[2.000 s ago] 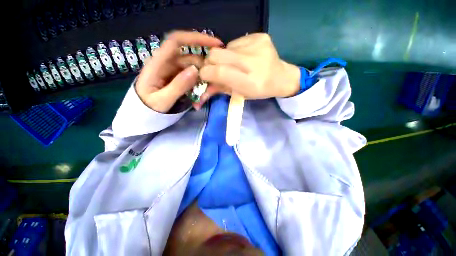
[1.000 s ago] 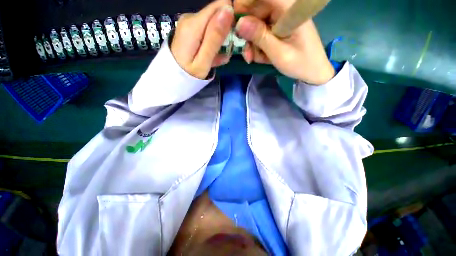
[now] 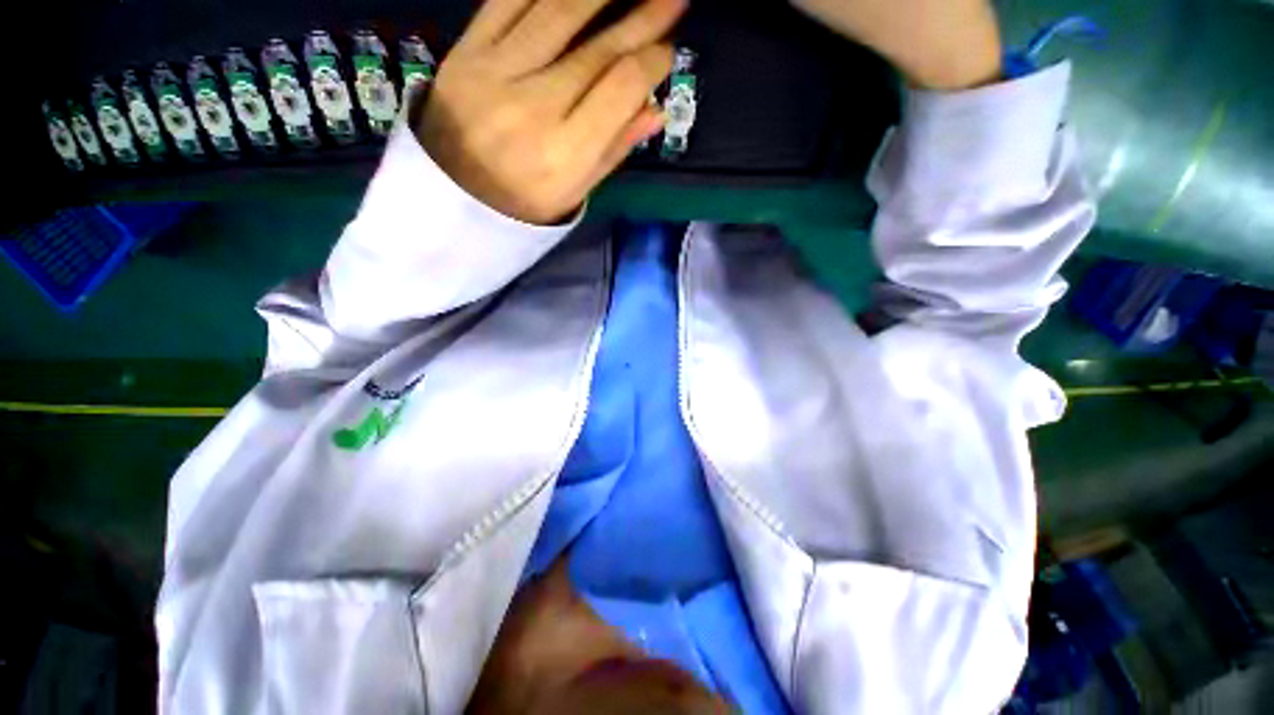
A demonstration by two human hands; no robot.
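A row of narrow green-and-white circuit boards stands side by side in the black tray along the top of the picture. My left hand is over this row, palm down, with fingers partly bent and hiding part of it. One board shows just right of its fingertips; whether they touch or hold anything is not clear. My right hand is cut off by the top edge; only its wrist side shows, with a blue strap, and its fingers are out of the picture.
A blue lattice crate is at the left below the tray. Other blue crates are at the right. A green surface lies right of the tray. Yellow floor lines cross both sides.
My hands were together at a small green-and-white part and have moved apart. My left hand is now over the row; my right hand has gone up and right. The pale stick is out of view.
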